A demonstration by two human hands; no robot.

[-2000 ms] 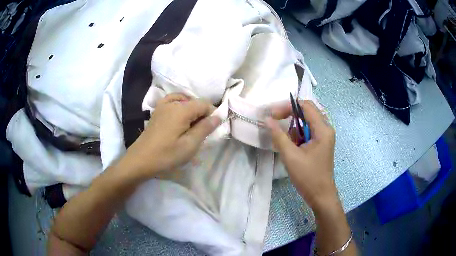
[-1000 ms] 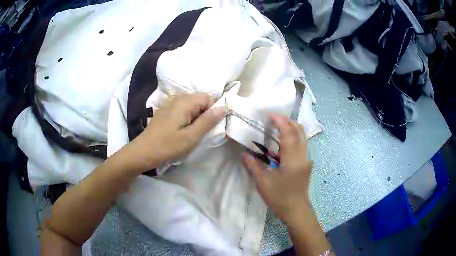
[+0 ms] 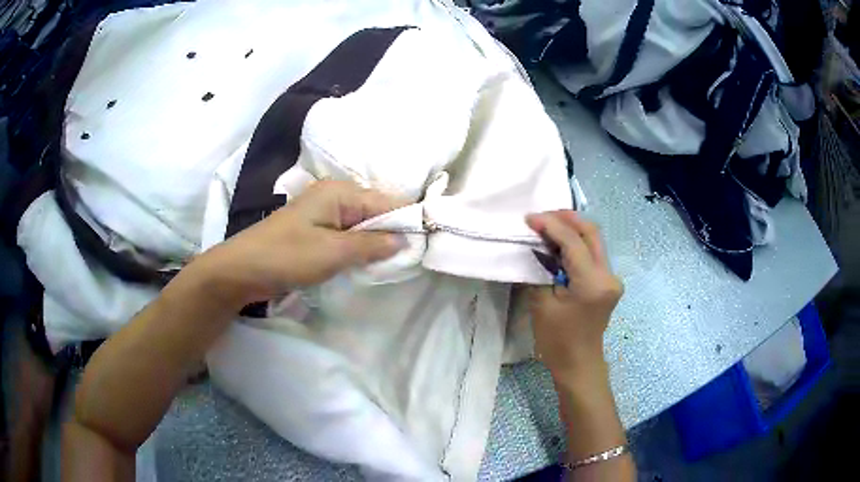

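White trousers (image 3: pixel 377 141) with a dark brown waistband (image 3: pixel 273 132) lie heaped in front of me. My left hand (image 3: pixel 325 226) pinches the cloth just left of a seam crossing. My right hand (image 3: pixel 575 268) holds the right end of the folded seam edge, so a stitched seam (image 3: pixel 481 232) runs stretched between my hands. Small thread snips (image 3: pixel 554 271) are tucked in my right hand, with a short dark blade and a blue part showing; the rest is hidden by the fingers.
The pale speckled table (image 3: pixel 660 348) curves away at the right. A heap of white and navy garments (image 3: pixel 717 122) lies at the upper right. A blue bin (image 3: pixel 764 400) with white cloth inside stands below the table edge. Dark scraps (image 3: pixel 207 96) lie on the white cloth at upper left.
My right hand has moved right along the seam and now grips its edge. The snips have dropped lower and are more covered by the fingers. The seam is pulled straighter.
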